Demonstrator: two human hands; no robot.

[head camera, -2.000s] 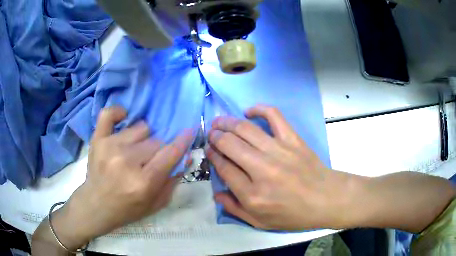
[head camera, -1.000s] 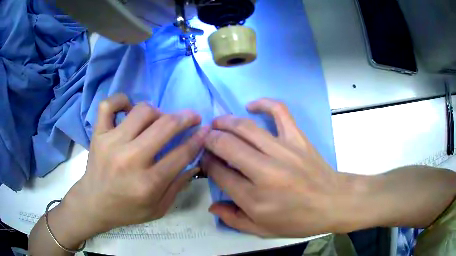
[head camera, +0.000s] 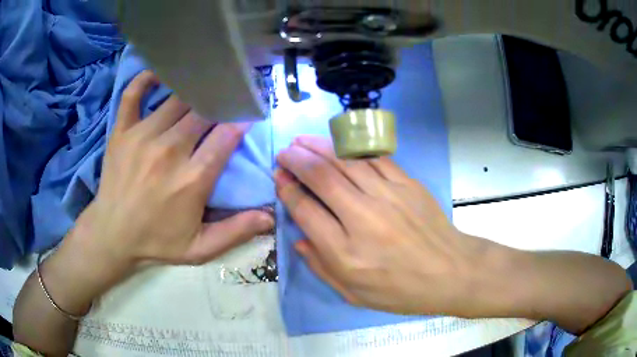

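Observation:
The light-blue cut panel point(head camera: 419, 139) lies flat under my right hand, its straight left edge running up to the presser foot point(head camera: 265, 78), partly hidden by the machine head point(head camera: 188, 49). My right hand point(head camera: 363, 223) presses on the panel with fingers together. My left hand point(head camera: 157, 174) lies on the light-blue garment body point(head camera: 56, 118), thumb spread towards the panel's edge; whether it pinches cloth is hidden. The cream knob point(head camera: 363, 132) hangs above my right fingers.
A black smartphone point(head camera: 536, 90) lies on the machine bed at upper right. A thin dark tool point(head camera: 609, 216) is at the right. A printed ruler point(head camera: 174, 338) runs along the front edge. Crumpled cloth fills the left. "bro" lettering shows at upper right.
My left hand has moved up and left, away from my right hand, and its thumb has spread. The panel's lower edge is flatter. The view has shifted, so the machine head covers more.

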